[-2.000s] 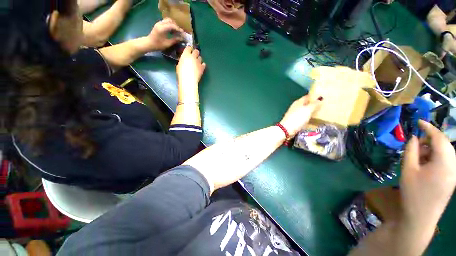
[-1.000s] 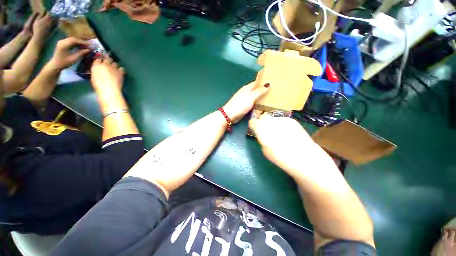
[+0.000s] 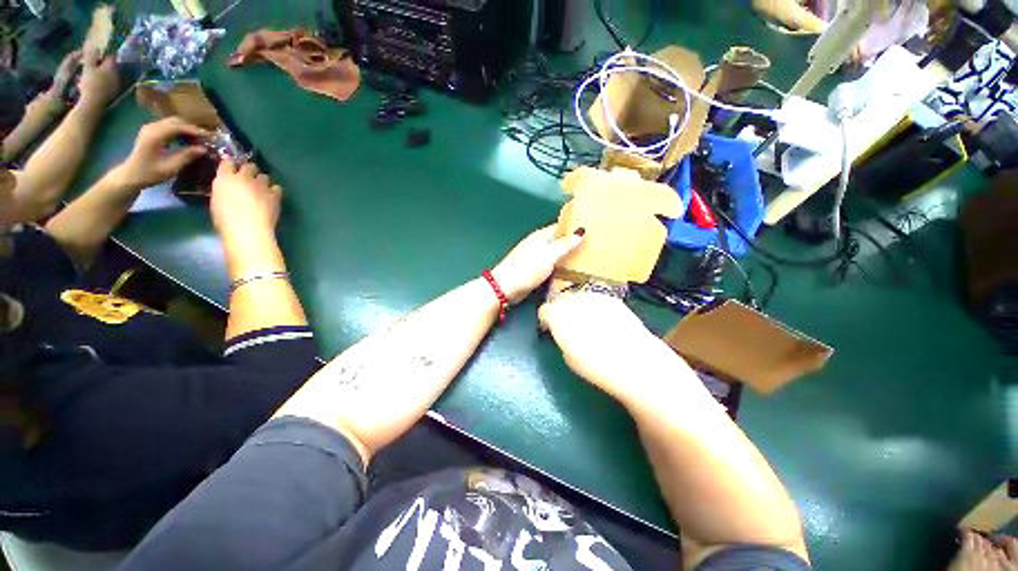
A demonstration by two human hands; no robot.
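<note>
A small retail box stands open in front of me, its brown lid (image 3: 616, 229) raised with rounded ears. A thin strip of its shiny contents (image 3: 594, 289) shows below the lid. My left hand (image 3: 538, 263) holds the lid's left edge, thumb on the brown face. My right hand (image 3: 592, 326) is at the box's front, its back towards me; its fingers are hidden, so I cannot tell if they grip anything. A second open box with a brown lid (image 3: 750, 344) lies to the right, partly behind my right forearm.
Behind the box are a blue bin (image 3: 728, 192) with a red-handled thing, an open carton (image 3: 653, 103), a white cable (image 3: 583, 104) and loose black wires. A black equipment case (image 3: 422, 42) is at the back. A neighbour's hands (image 3: 243, 199) work at the left; another hand (image 3: 987, 554) is lower right.
My right hand has come from the far right to the front of the box. The lid now stands more upright. The view has swung right, and the second box's lid shows more fully.
</note>
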